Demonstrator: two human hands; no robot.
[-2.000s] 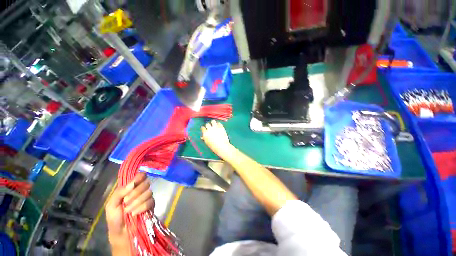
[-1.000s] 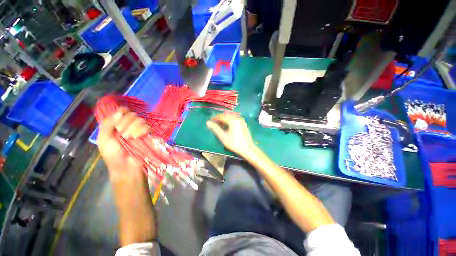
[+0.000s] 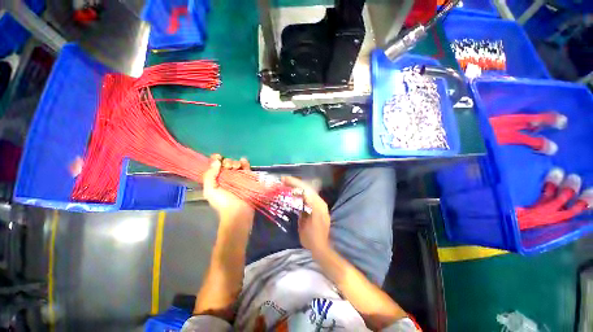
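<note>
Red lead wires (image 3: 175, 152) run from the left blue bin over the bench's front edge to my lap. My left hand (image 3: 226, 185) is closed around the bundle a little behind its tips. My right hand (image 3: 311, 211) is at the silver-white wire ends (image 3: 281, 194), its fingers curved along their right side; whether it grips them is unclear. The tips are uneven, and a few stick out low. Another part of the red wires (image 3: 182, 73) lies fanned on the green bench, with a single strand in front of it.
A black machine (image 3: 318, 55) stands on a pale base. A small blue tray (image 3: 379, 139) holds silver pieces. The right blue bin (image 3: 484, 162) holds red bundles with whitish heads. The left blue bin (image 3: 49, 123) stands beside the bench. A parts bin (image 3: 530, 55) is at the upper right.
My left hand has brought the bundle down and right, over my lap. My right hand has moved from above the bench to the wire ends. The view has turned towards the right bins.
</note>
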